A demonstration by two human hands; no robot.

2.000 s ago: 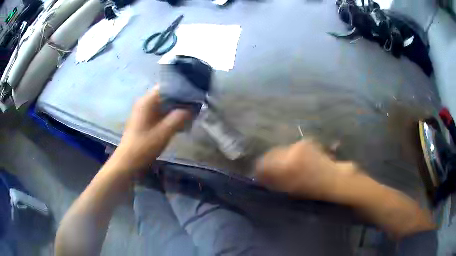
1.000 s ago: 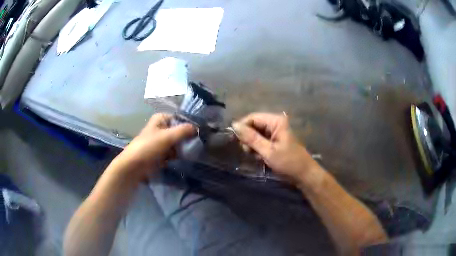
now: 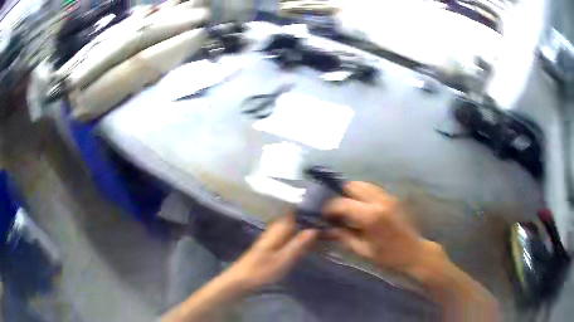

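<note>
A bundle of dark pocket pieces (image 3: 316, 194) is between my two hands near the table's front edge, with a darker end at its far side. My left hand (image 3: 274, 248) touches its near left side, fingers straight; blur hides how firmly it holds. My right hand (image 3: 377, 226) grips the bundle from the right. A white piece (image 3: 281, 162) lies just beyond and left of the bundle. The picture is blurred, so no cord shows clearly.
Dark-handled scissors (image 3: 263, 104) lie by a white sheet (image 3: 308, 119) on the grey pressing table (image 3: 403, 151). The iron (image 3: 532, 255) stands at the right. Black garment parts (image 3: 500, 135) lie at the far right and far edge. Pale rolls (image 3: 135, 66) are at the far left.
The view has swung up and left, showing more of the far side. My right hand has moved from beside the bundle onto it. My left hand is now at its near side.
</note>
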